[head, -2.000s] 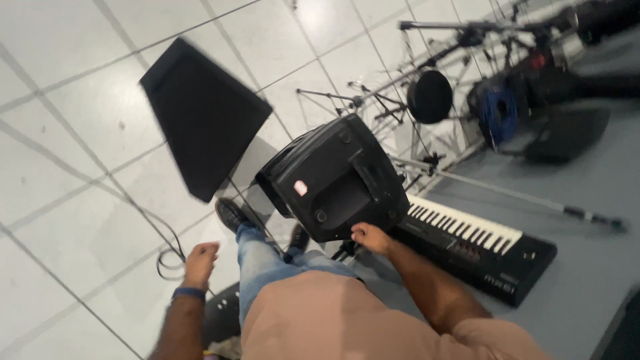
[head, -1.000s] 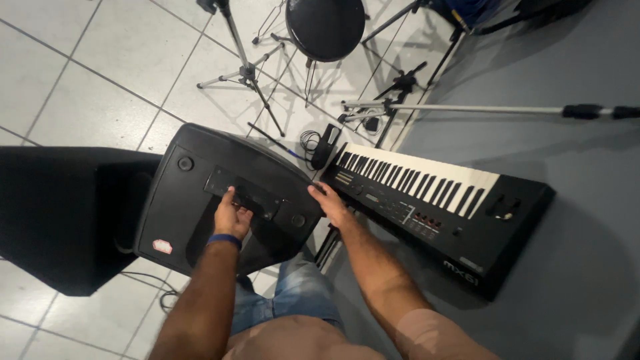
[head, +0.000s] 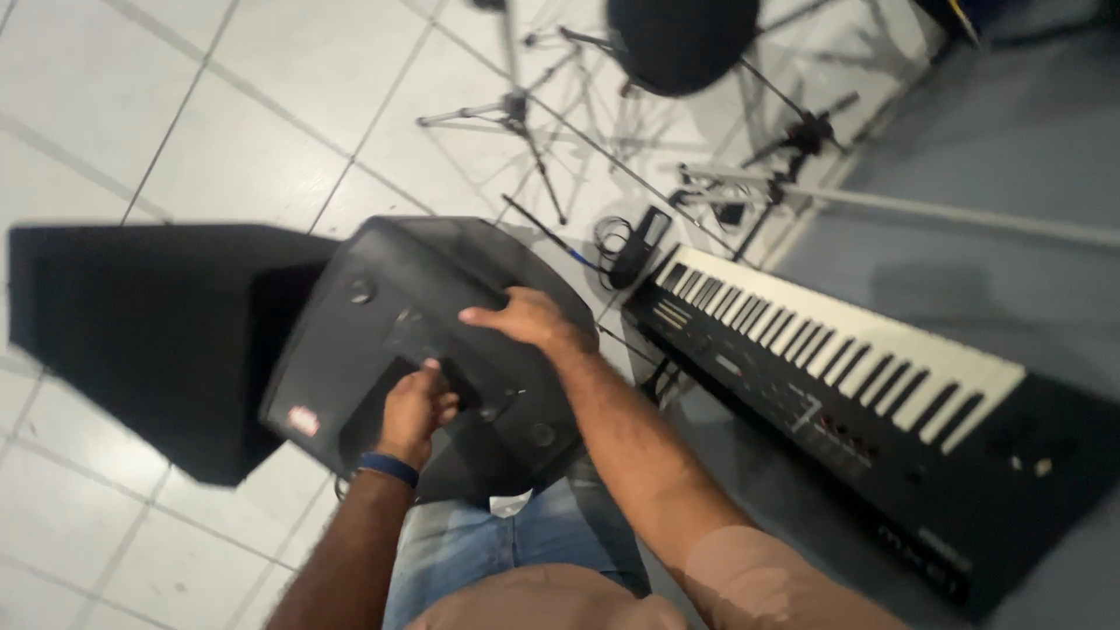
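Observation:
A black loudspeaker cabinet (head: 332, 350) with a pinkish sticker stands in front of my legs. My left hand (head: 418, 409), with a blue band on its wrist, is at the cabinet's recessed handle, its fingers curled; blur hides whether they close around the grip. Over the cabinet's right part lies my right hand (head: 521, 319), thumb spread, fingers reaching over the surface. Left of this cabinet, partly behind it, is a larger black wedge-shaped speaker cabinet (head: 140, 341).
At the right an electronic keyboard (head: 831, 385) lies over a grey platform (head: 980, 201). Beyond it are a black pedal (head: 639, 249) with a coiled cable, metal stands (head: 516, 109) and a round black seat (head: 682, 39). White floor tiles (head: 262, 105) show at the left.
Two seconds ago my left hand was away from the speaker; now it is at the handle. Since one second ago my right hand has moved from the cabinet's edge onto its surface. The view has shifted.

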